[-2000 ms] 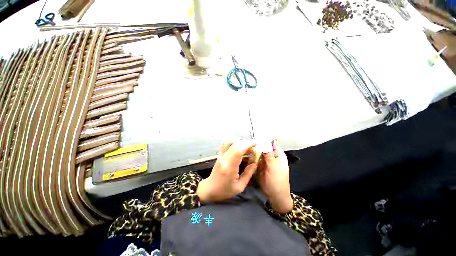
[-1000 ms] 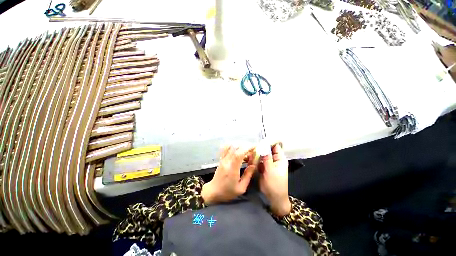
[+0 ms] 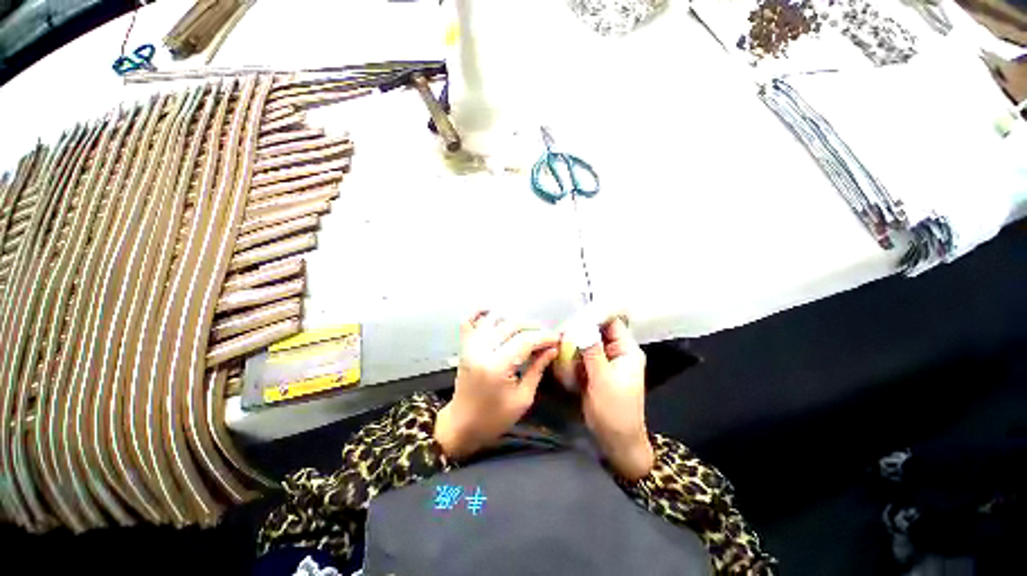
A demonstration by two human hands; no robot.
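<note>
My left hand (image 3: 492, 377) and my right hand (image 3: 615, 388) are close together over the table's front edge. Between their fingertips is a small whitish and yellow piece (image 3: 569, 351), too small and overexposed to name surely. The right thumb and fingers pinch it. The left thumb and forefinger touch its left side. Scissors with teal loop handles (image 3: 565, 178) lie beyond the hands, blades pointing away. A thin dark line runs from near the handles down to the fingertips.
A large crisscross stack of brown straps (image 3: 146, 281) covers the left. A yellow-edged block (image 3: 312, 362) lies on the grey board (image 3: 411, 351). A hammer-like tool (image 3: 436, 113) stands by a tall white bottle (image 3: 478, 68). Grey-edged strips (image 3: 831, 158) lie at right.
The left hand has moved slightly left, and its fingers are more spread. More of the yellow piece shows between the hands. The whole view has shifted a little.
</note>
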